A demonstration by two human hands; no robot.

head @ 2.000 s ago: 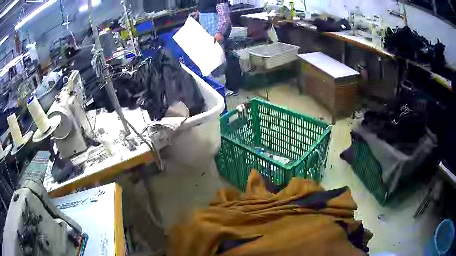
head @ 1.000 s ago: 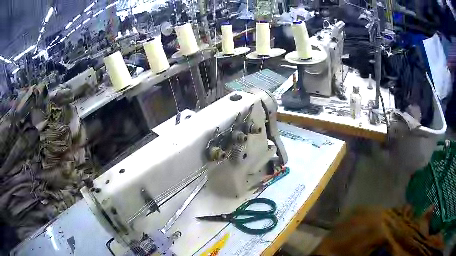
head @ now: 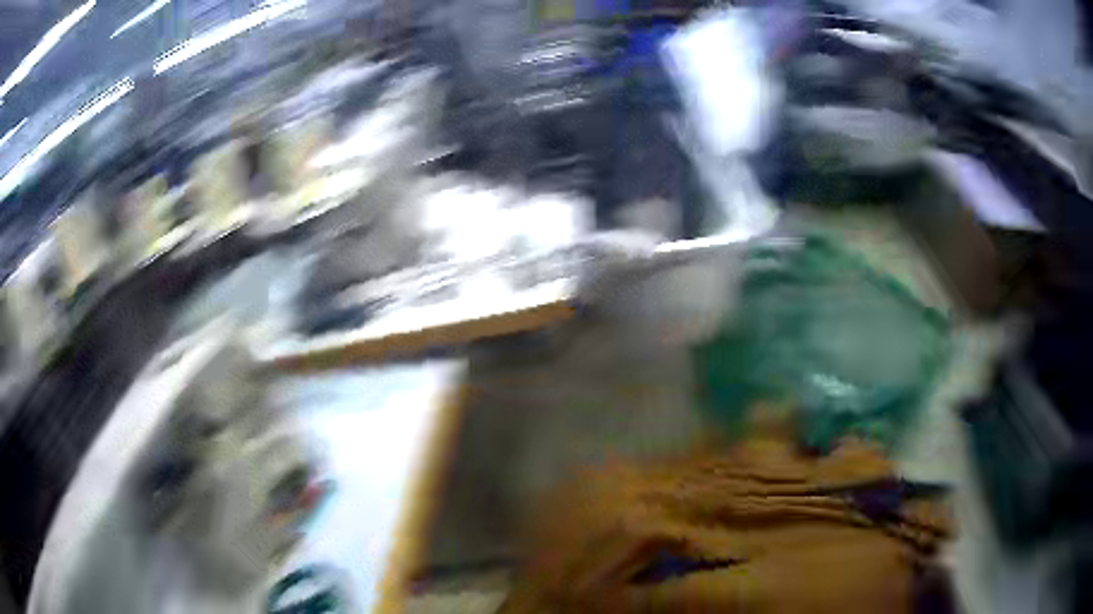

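Observation:
The frame is strongly blurred. A heap of mustard-brown garment pieces [head: 743, 528] with dark patches lies at the bottom, right of centre. Neither my left hand nor my right hand can be seen. The cream-white sewing machine [head: 156, 480] is at the lower left on a white machine table [head: 372, 444] with a yellow-brown edge. Green scissors handles [head: 306, 590] show at the bottom edge beside the machine. What supports the brown heap is hidden.
A green plastic crate [head: 839, 342] stands on the floor beyond the brown heap. Another machine table [head: 420, 330] is ahead at the left, with blurred cream thread cones [head: 222, 186] behind it. A white sheet [head: 725, 90] shows at the top. Dark shapes are at the right.
The view has swung back to the right from the sewing machine and is now blurred. The brown heap and green crate show more fully again; the scissors are mostly cut off.

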